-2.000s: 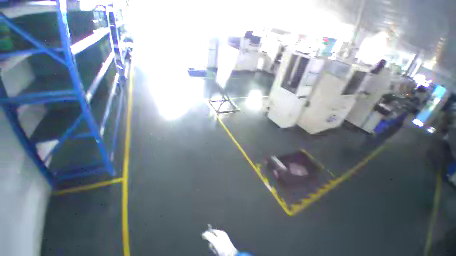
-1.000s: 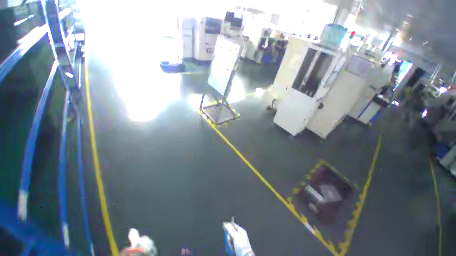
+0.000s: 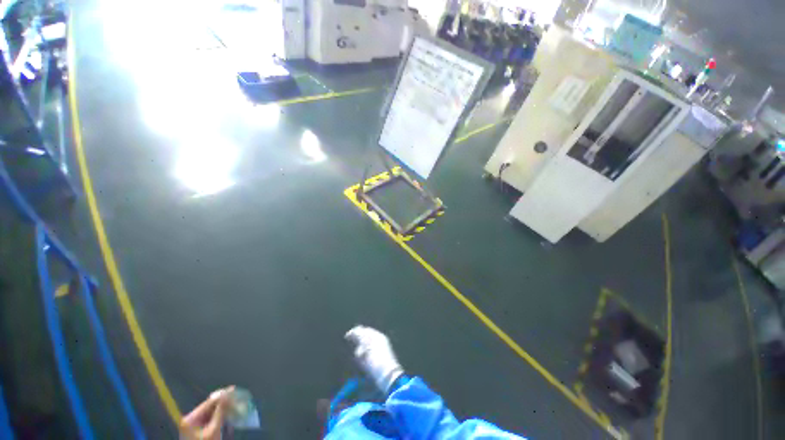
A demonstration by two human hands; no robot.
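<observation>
My left hand [image 3: 205, 418] is bare and cut off by the bottom edge. Its fingers pinch a small pale item with a greenish tint [image 3: 243, 408], too blurred to name surely. My right hand [image 3: 374, 354] wears a white glove and is held over the floor right of the left hand, apart from it. Its fingers look curled; whether they hold anything cannot be told. A thin blue cord [image 3: 344, 392] curves beside the right wrist, near the blue smock sleeve [image 3: 422, 411].
A notice board [image 3: 435, 105] stands inside yellow-black floor marking ahead. A white machine [image 3: 602, 150] stands to the right. A dark mat with pale items [image 3: 624, 361] lies lower right. Blue rack tubes [image 3: 64, 344] run along the left. A yellow line [image 3: 112, 258] borders the green floor.
The board and machine appear nearer and larger. The right gloved hand has moved up and left in the picture, and its blue sleeve now shows. The left hand's bare fingers show more clearly.
</observation>
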